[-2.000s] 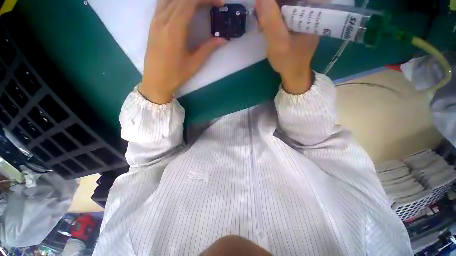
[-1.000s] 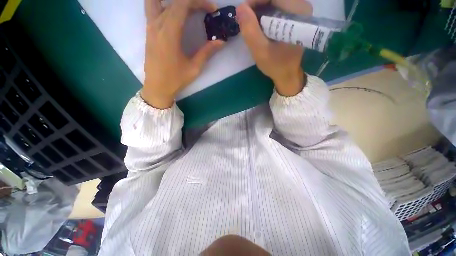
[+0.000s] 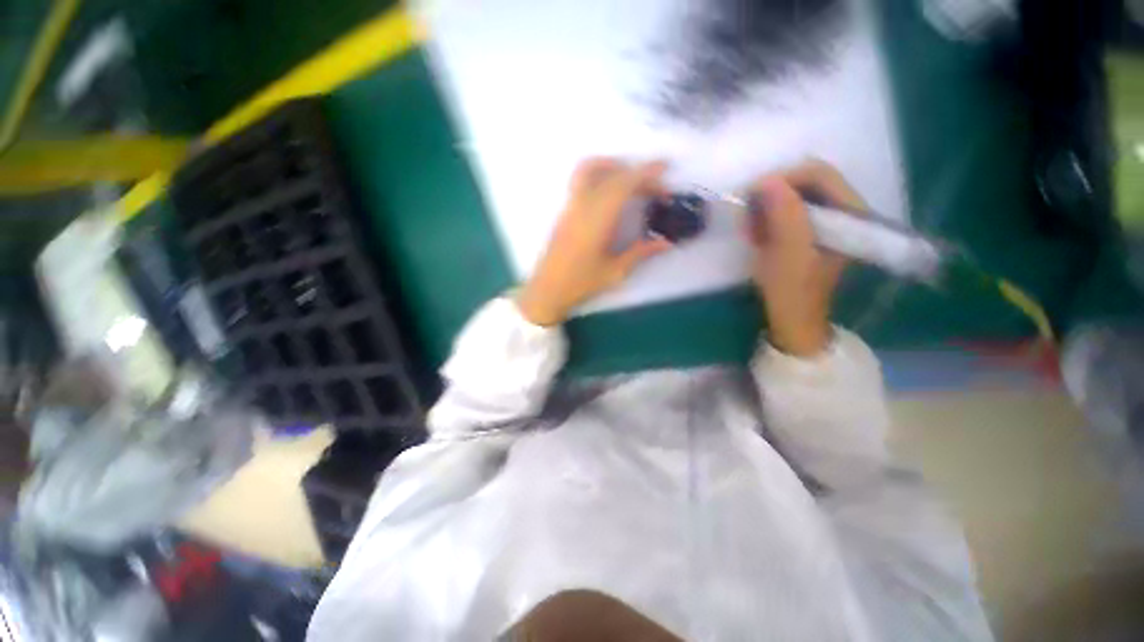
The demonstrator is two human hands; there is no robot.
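The picture is blurred. My left hand holds a small black housing by its left edge between thumb and fingers, over the white work sheet. My right hand holds the glue dispensing syringe, its front pointing left at the housing. A thin needle seems to show between my right fingers and the housing; whether it touches cannot be told. A thin yellowish air hose runs from the syringe's rear end. A blurred scatter of tiny black parts lies on the sheet beyond my hands.
A black blister tray with square pockets stands left of the sheet on the green mat. Yellow tape marks the bench edge at the upper left. A person in a grey-white coat is at the lower left. Dark equipment stands at the upper right.
The view has shifted, so hands, housing and syringe appear lower and further right, and the scattered black parts and more of the tray show. Both hands keep their holds.
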